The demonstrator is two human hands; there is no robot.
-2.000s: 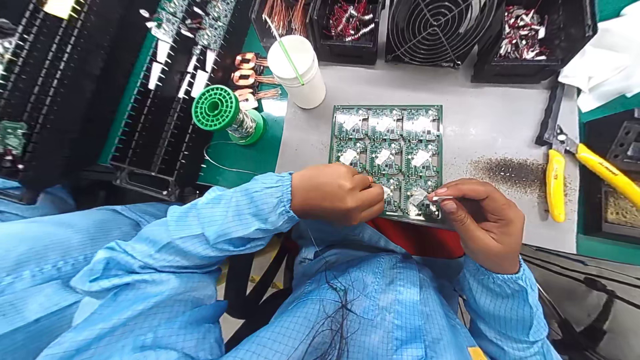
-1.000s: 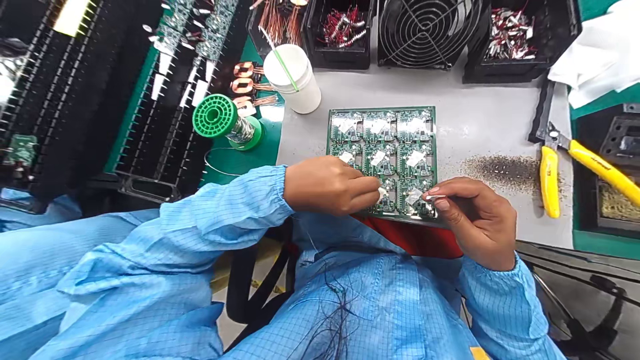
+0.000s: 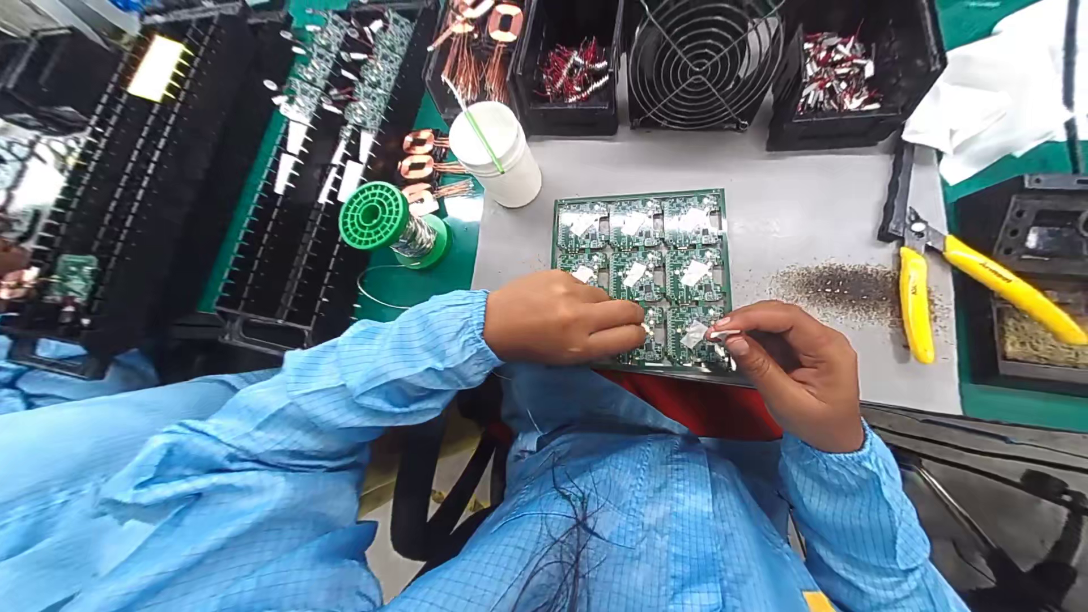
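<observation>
A green panel of printed circuit boards [image 3: 639, 278] lies on the grey mat, with white pieces stuck on several of its boards. My left hand [image 3: 565, 319] rests over the panel's lower left corner, fingers curled; whether anything is between them is hidden. At the lower right corner my right hand [image 3: 799, 370] pinches a small white piece [image 3: 722, 334] between thumb and forefinger, just above the board. Beyond the panel stands a white cup [image 3: 497, 157] with a green and white stick across its top. To its left is a green spool of solder wire [image 3: 395, 225].
Yellow-handled cutters [image 3: 916, 297] lie at the right, beside dark scattered bits [image 3: 837, 289]. Along the back stand a black fan [image 3: 699, 68] and black bins [image 3: 858, 127] of red-wired parts. Copper coils [image 3: 418, 167] and black board racks [image 3: 280, 255] are at the left.
</observation>
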